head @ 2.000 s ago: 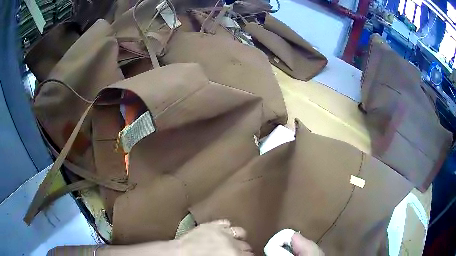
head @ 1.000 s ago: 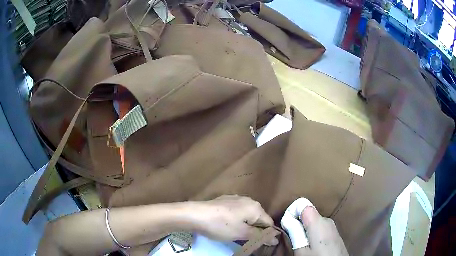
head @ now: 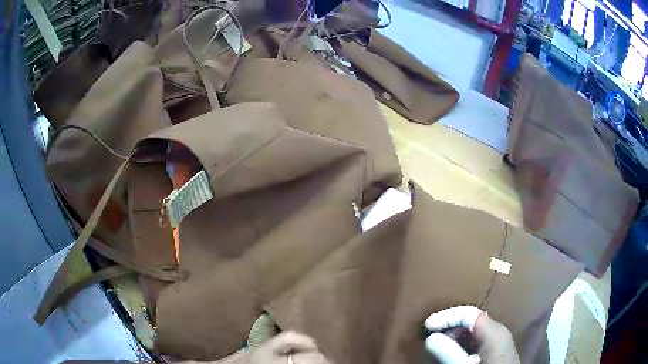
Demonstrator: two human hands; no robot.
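A large brown bag body (head: 369, 284) lies in front of me, with a centre seam and a small white sticker (head: 500, 266) on its right part. My left hand (head: 288, 350) is at the bottom edge, partly cut off, beside a pale striped piece (head: 261, 330); its fingertips are hidden. My right hand (head: 474, 340) is at the lower right over the bag, with white covers on curled fingers. Something small and dark shows between its fingers and thumb; I cannot tell what it is.
More brown bags (head: 312, 92) are heaped at the back left, one with a striped label (head: 190, 199) at its mouth. A brown bag (head: 568, 163) stands at the right. Tan cardboard (head: 455, 160) covers the table. A grey cabinet (head: 25, 206) is at the far left.
Both hands have moved apart from the gathered brown piece seen a second ago. My left hand is lower and further left; my right hand is slightly right and lower. The view has shifted slightly.
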